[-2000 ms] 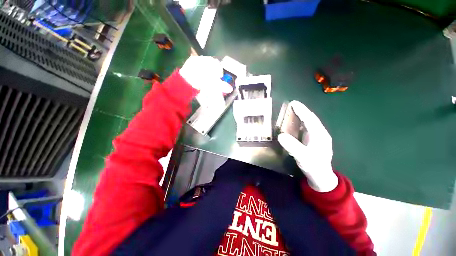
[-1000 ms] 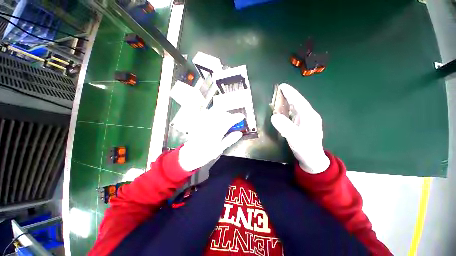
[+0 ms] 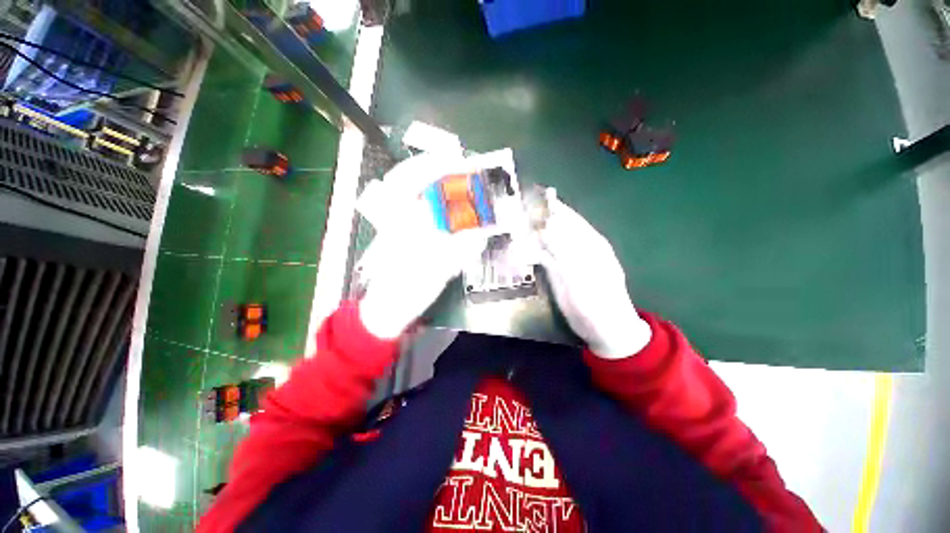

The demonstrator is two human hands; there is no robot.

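Observation:
My left hand point(image 3: 401, 234), in a white glove, holds a small component point(image 3: 460, 203) with orange bands and blue sides above the upper part of the upright white fixture point(image 3: 502, 273). My right hand point(image 3: 589, 276), also gloved, is just right of the fixture, its fingertips around a small grey-brown plate point(image 3: 538, 208) that is blurred and mostly hidden. The angled white fixture point(image 3: 431, 137) lies to the left, largely covered by my left hand.
Dark and orange components point(image 3: 640, 144) sit on the green table to the right. A blue bin point(image 3: 533, 13) is at the far edge. The green conveyor point(image 3: 198, 271) at left carries several spaced components. A metal rail point(image 3: 302, 78) runs between conveyor and table.
My left hand has lifted the component from the upright fixture's lower part and moved up and left, showing its orange face. My right hand has moved left, close to the fixture.

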